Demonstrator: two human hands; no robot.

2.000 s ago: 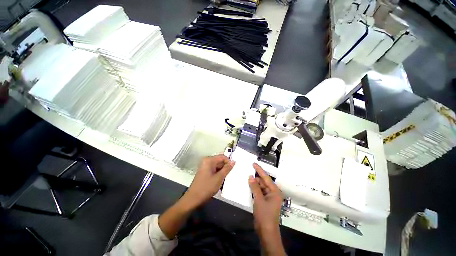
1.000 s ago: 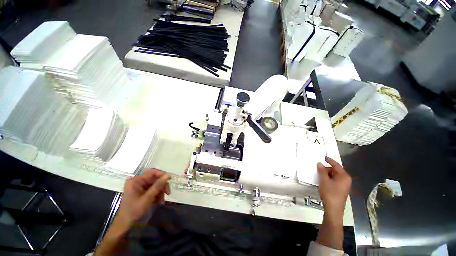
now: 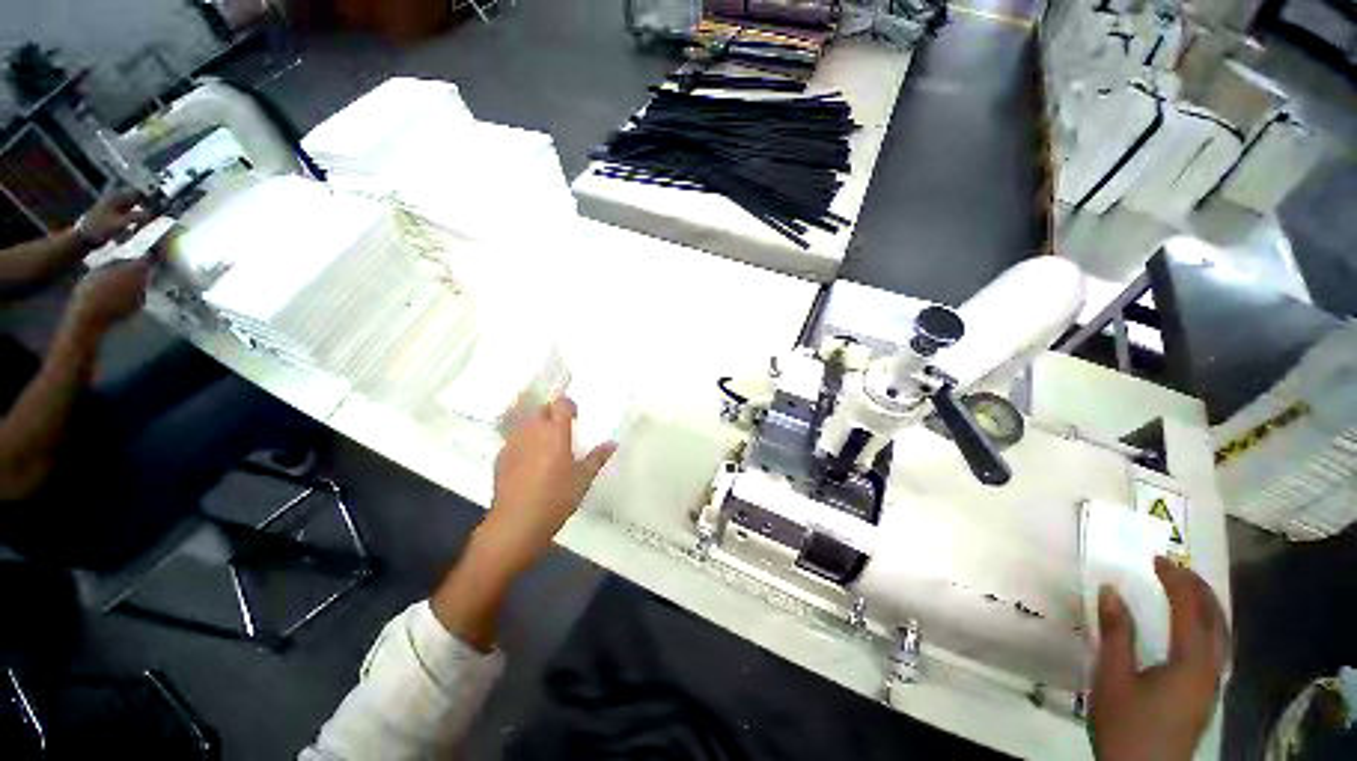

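Note:
My left hand (image 3: 539,468) is at the front edge of the nearest white stack (image 3: 499,372), with thumb and fingers apart. Glare hides whether its fingertips touch a piece. My right hand (image 3: 1165,669) is at the near end of a small pile of white pieces (image 3: 1127,572) on the machine's right-hand top, with the thumb on one side and the fingers on the other. The white sewing machine (image 3: 953,520) stands between my hands. No white piece shows at its dark needle area (image 3: 851,454).
Taller white stacks (image 3: 335,275) stand left. A coworker's hands (image 3: 112,260) work at another machine (image 3: 223,134) at far left. Black strips (image 3: 729,149) lie on a bench behind. A tied white bundle (image 3: 1287,446) stands right. A dark lever (image 3: 970,434) sticks out beside the machine's arm.
The white piece has left the needle area. My hands have moved apart, the left to the stacks and the right to the small pile. The view has turned, and the coworker's hands now show.

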